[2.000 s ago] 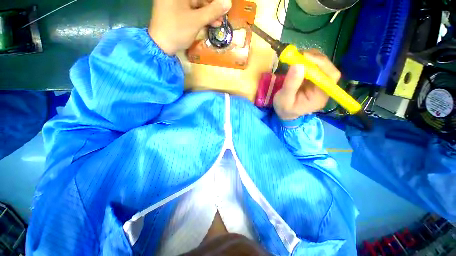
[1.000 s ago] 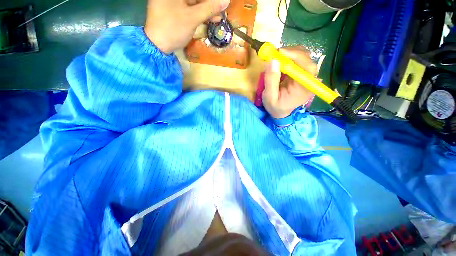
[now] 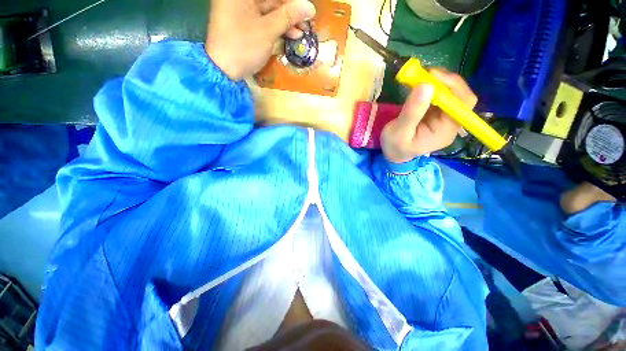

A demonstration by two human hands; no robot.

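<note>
A round dark workpiece [image 3: 301, 49] with a pale centre sits on the orange-brown square plate [image 3: 302, 85]. My left hand [image 3: 250, 31] comes in at the top edge, partly cut off, with thumb and finger pinched at the workpiece's upper edge; whether they grip the workpiece or something thin there I cannot tell. My right hand [image 3: 429, 123] holds the yellow soldering iron [image 3: 453, 106]. Its dark tip points up and left, over the plate's right edge, apart from the workpiece. The plate lies on a cream board [image 3: 298, 108].
A pink block [image 3: 365, 125] lies right of the board, partly behind my right hand. Further right are a blue ribbed box [image 3: 518, 62], a yellow sponge [image 3: 563, 110] and a black fan [image 3: 604, 140]. A spool [image 3: 20, 41] is far left. Another person's hand [image 3: 583, 197] shows at right.
The iron's tip was at the workpiece's right side a second ago; my right hand has moved it up and right, away. More of the pink block shows. Another person's hand has appeared at right.
</note>
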